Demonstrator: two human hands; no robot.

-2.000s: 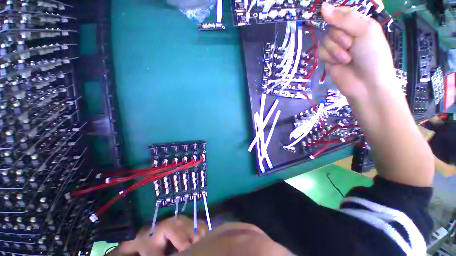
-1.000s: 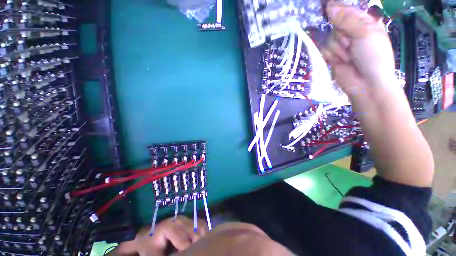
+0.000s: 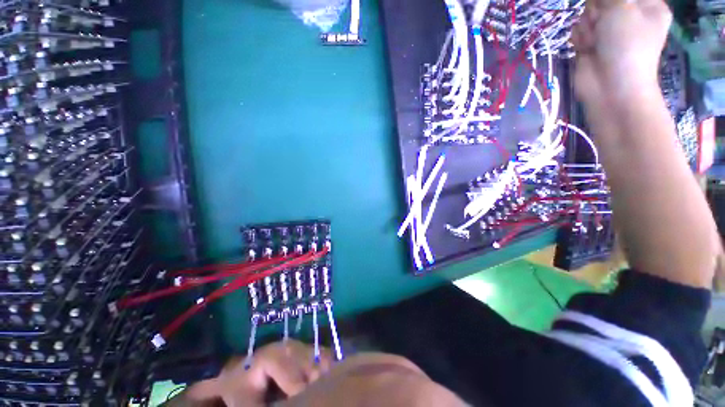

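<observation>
A black circuit board panel (image 3: pixel 290 270) lies on the green mat at lower centre. Red cables (image 3: pixel 230 278) run left from it, and narrow white cables hang from its lower edge. My left hand (image 3: pixel 278 374) is at the bottom edge, partly cut off, with curled fingers at the cable ends; whether it grips anything is unclear. My right hand (image 3: pixel 624 40) is at the top right with curled fingers, beside a bundle of white and red cables (image 3: pixel 540 32). Its fingertips are hidden, so a grip cannot be told.
A stack of panels (image 3: pixel 56 183) fills the left side, next to a slotted black rack (image 3: pixel 163 199). A black tray (image 3: pixel 405 119) holds wired panels (image 3: pixel 461 103) and loose white cables (image 3: pixel 421 211). A clear plastic bag (image 3: pixel 318 12) and a small board (image 3: pixel 343 39) lie at the top.
My right hand has moved right and slightly up. The wired panel it held above the tray is no longer seen raised; cables now show beside the hand. My left hand has hardly moved.
</observation>
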